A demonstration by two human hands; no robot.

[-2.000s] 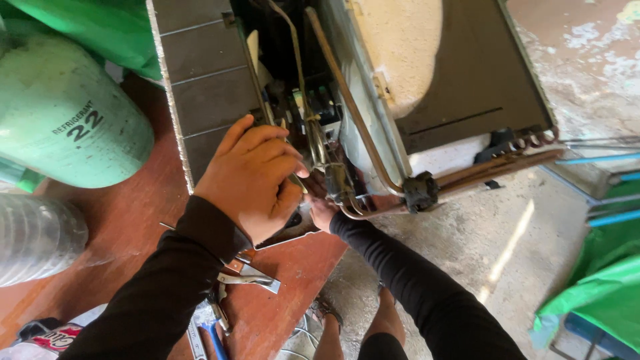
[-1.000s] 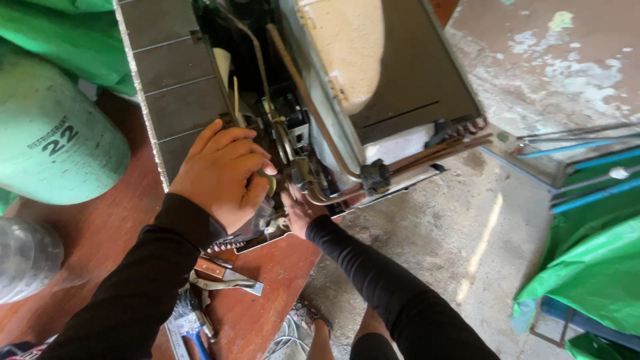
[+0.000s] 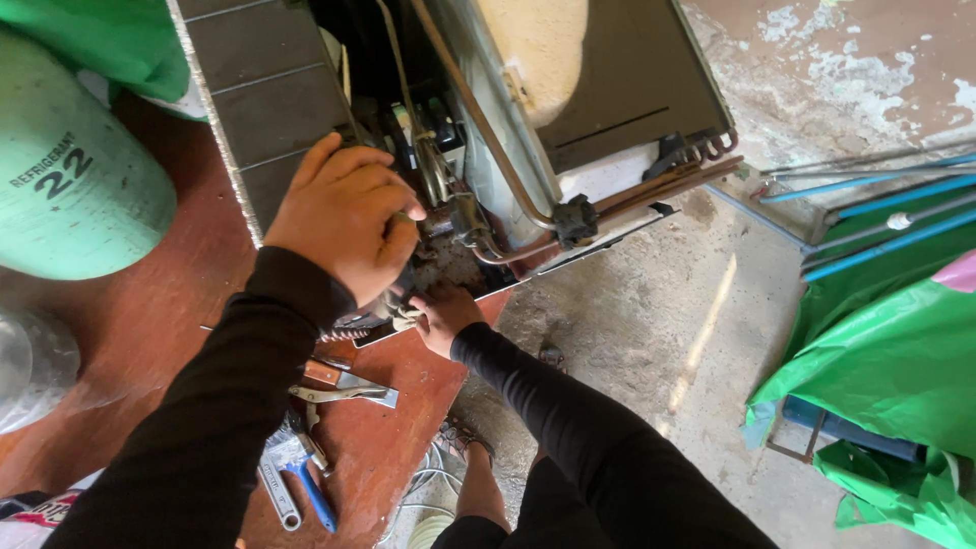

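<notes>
An opened air conditioner unit (image 3: 252,84) with copper pipes (image 3: 488,122) and a finned coil edge lies on the red-brown table. Over its left side rests my left hand (image 3: 343,213), palm down with bent fingers, beside the dark panel; whether something is under the fingers cannot be made out. Lower, at the near edge of the casing, my right hand (image 3: 447,316) reaches in at a pale cloth or cord bundle (image 3: 404,316); its fingertips are partly hidden and its hold is unclear. A black valve or clamp-like part (image 3: 576,221) sits on the pipes to the right.
On the table (image 3: 412,457) lie a putty knife (image 3: 366,381), locking pliers (image 3: 335,394), an adjustable wrench (image 3: 280,492) and a blue-handled brush (image 3: 313,488). A green refrigerant cylinder (image 3: 84,175) and a clear plastic container (image 3: 30,366) stand left. Green tarpaulin (image 3: 900,328) and blue poles are at right.
My right hand has moved back out of the unit's interior to its near edge, more in sight now. The left hand stays over the unit's left side. The view has shifted.
</notes>
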